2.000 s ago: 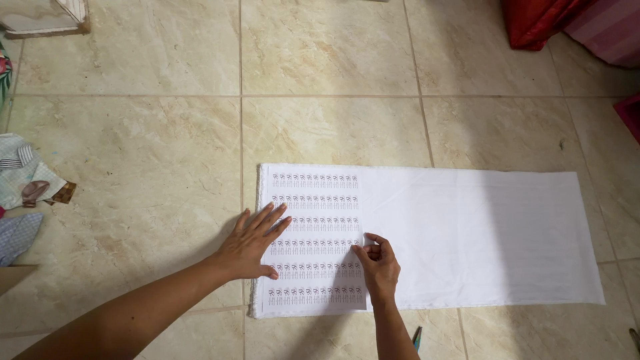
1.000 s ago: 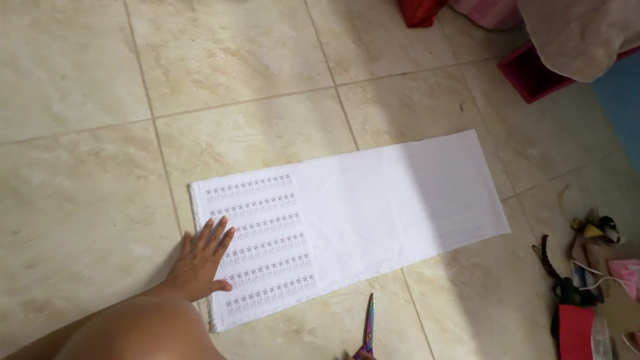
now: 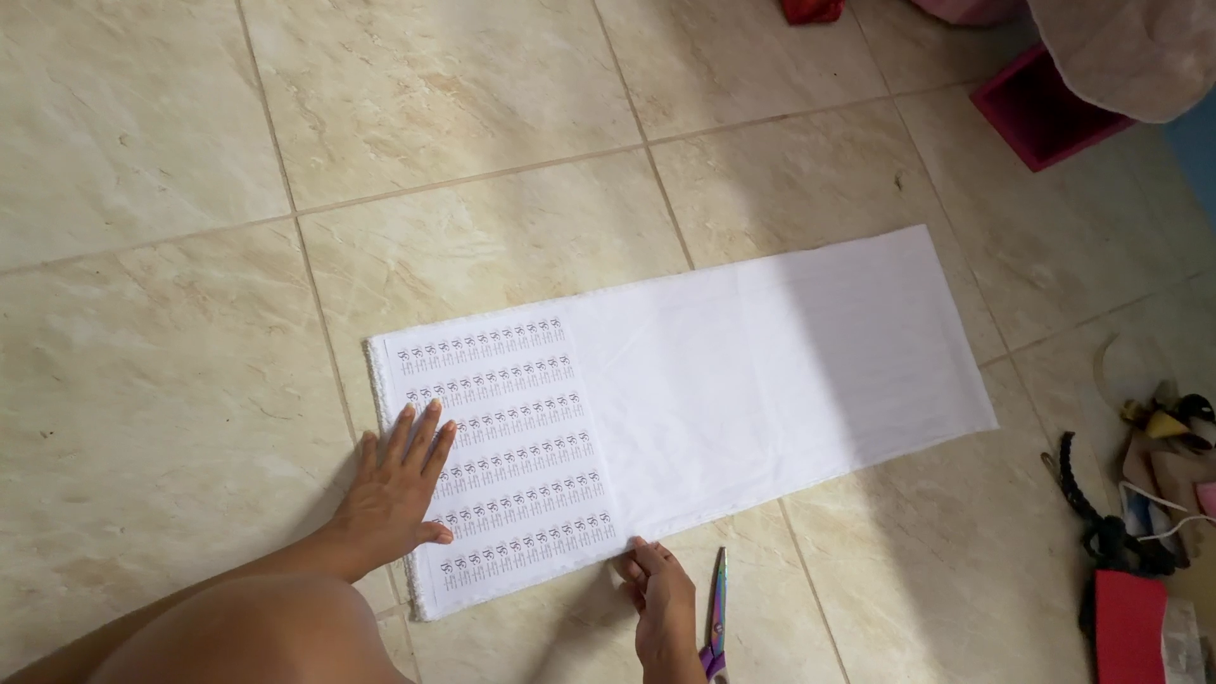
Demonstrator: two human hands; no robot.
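Note:
A long white cloth (image 3: 703, 370) lies flat on the tiled floor. Over its left end is a printed white sheet (image 3: 508, 413) with rows of small repeated marks. My left hand (image 3: 394, 489) rests palm down on the sheet's left edge, fingers spread. At the cloth's near edge, by the sheet's lower right corner, my right hand (image 3: 657, 598) pinches the edge between thumb and fingers; whether it takes cloth, sheet or both cannot be told. Scissors (image 3: 718, 608) with iridescent blades and purple handles lie on the floor just right of that hand.
A magenta box (image 3: 1021, 104) stands at the upper right under a pale draped fabric (image 3: 1130, 52). At the right edge are a red piece (image 3: 1129, 622), a black braided cord (image 3: 1073, 484) and other small items. My bent knee (image 3: 247, 632) is at the lower left.
My right hand was at the sheet's right edge, then near the scissors' handles; it is now at the cloth's near edge. My left hand stays on the sheet. The view has turned.

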